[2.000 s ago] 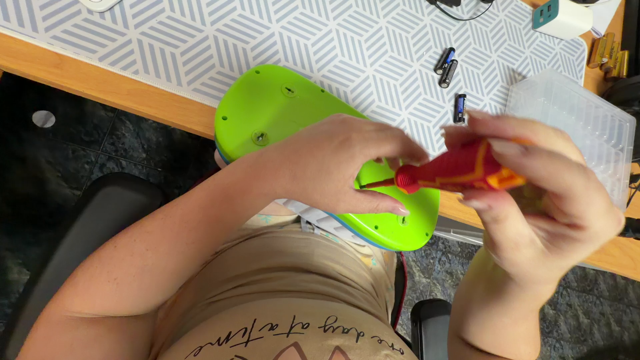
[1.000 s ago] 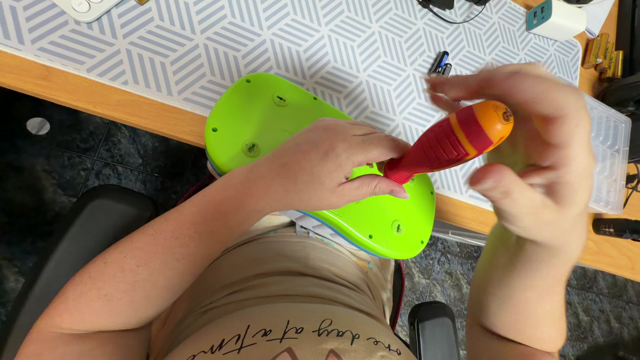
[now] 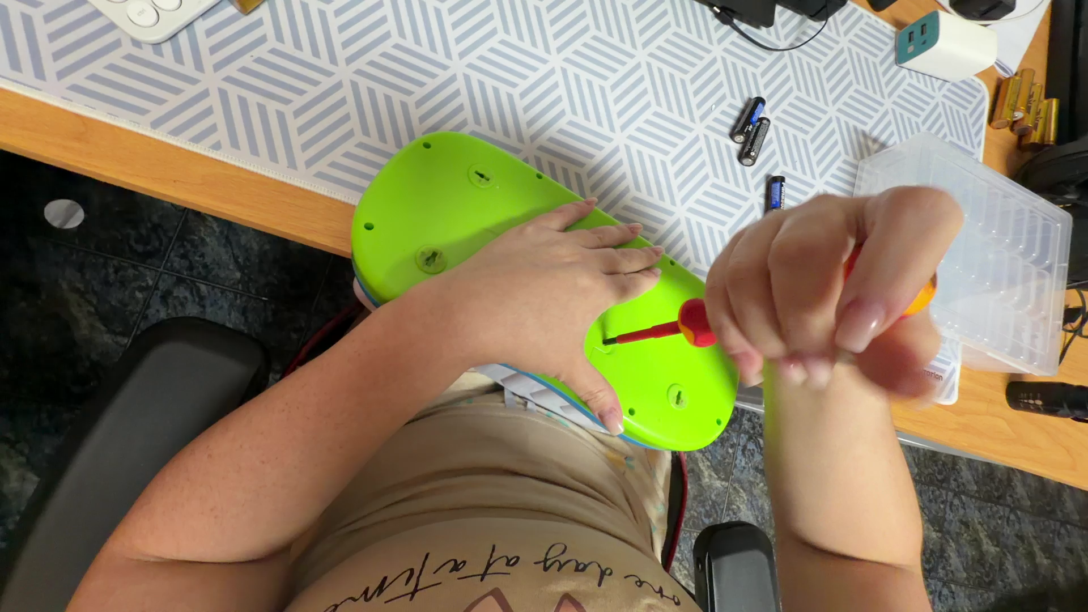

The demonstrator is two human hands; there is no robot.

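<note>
A rounded green plastic casing (image 3: 476, 221) with small screw holes and keyhole slots lies back side up, across my lap and against the desk edge. My left hand (image 3: 544, 289) is spread flat on its middle, fingers apart, pressing on it without being closed round anything. My right hand (image 3: 833, 289) is closed round the red and orange handle of a screwdriver (image 3: 695, 323), to the right of the casing. The red shaft points left, and its dark tip is at the casing's surface beside my left hand; whether it sits in a screw cannot be told.
Loose AAA-size batteries (image 3: 754, 140) and another battery (image 3: 774, 193) lie on the patterned desk mat (image 3: 595, 76). At the right are a clear plastic case (image 3: 1011, 255), a white and teal charger (image 3: 948, 44), gold-coloured batteries (image 3: 1024, 110) and a black flashlight (image 3: 1045, 398). Chair armrests flank me.
My right hand, apart from the handle with fingers spread a second ago, is now closed round it. The screwdriver has tilted over to the right. My left hand's fingers have spread flat on the casing.
</note>
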